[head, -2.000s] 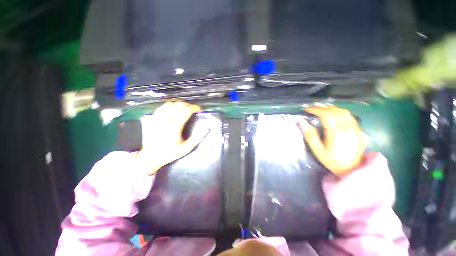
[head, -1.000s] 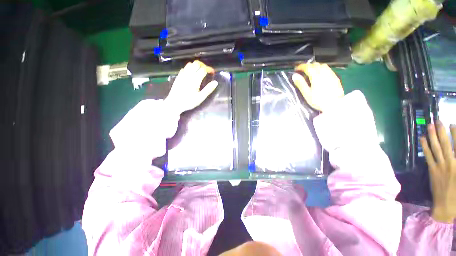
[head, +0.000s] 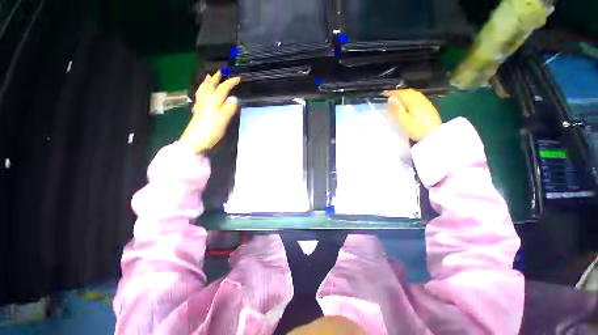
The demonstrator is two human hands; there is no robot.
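Observation:
Two black-framed tablets lie side by side in front of me, the left tablet and the right tablet, both with screens glowing white. Clear film shines over the right one. My left hand is at the upper left corner of the left tablet, fingers apart, holding nothing that I can see. My right hand rests at the upper right corner of the right tablet, its fingers curved over the edge; its fingertips are blurred, so I cannot tell whether they grip it.
Dark tablets with blue corner spots are piled beyond the pair. A tall black stack stands at the left. A yellowish wrapped post is at the upper right. Another tablet with a green bar lies at the right.
My left hand has moved left, off the left tablet's screen to its corner. Both screens now glow evenly white. Another person's hand at the right has left the picture.

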